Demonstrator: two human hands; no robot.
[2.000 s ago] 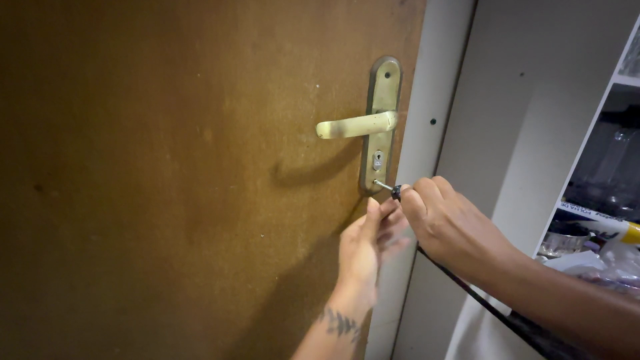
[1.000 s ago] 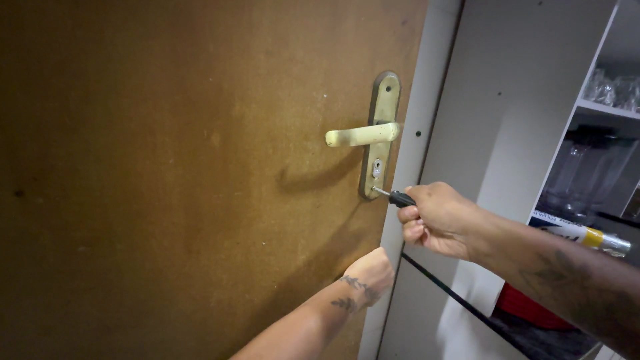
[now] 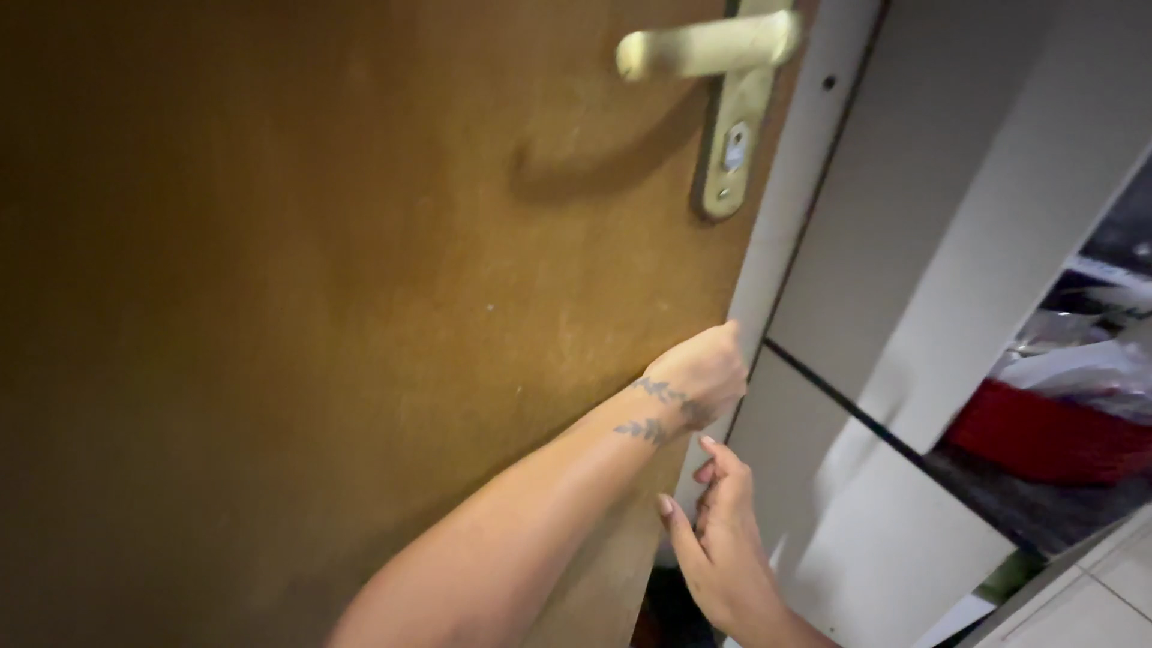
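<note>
A brown wooden door (image 3: 360,270) fills the left and middle of the head view. Near its right edge is a worn brass-coloured lock plate (image 3: 722,184) with a lever handle (image 3: 706,47), a lock cylinder (image 3: 735,147) and a screw (image 3: 724,193) at its lower end. Below the plate my left hand (image 3: 702,373) is curled at the door's edge; its fingers are hidden, so whether it holds anything does not show. Lower down, my right hand (image 3: 724,540) has thumb and fingers apart, with nothing between them. No screwdriver is visible.
A pale door frame (image 3: 774,225) runs along the door's edge. Grey cabinet panels (image 3: 882,234) stand to the right. Beyond them, a shelf holds a red item (image 3: 1044,436) and clear plastic bags (image 3: 1080,364). Light tiles (image 3: 1116,558) show at the lower right.
My right hand has moved down from the lock plate and no longer holds the screwdriver it held at the lower screw one second ago. The view has shifted lower and closer.
</note>
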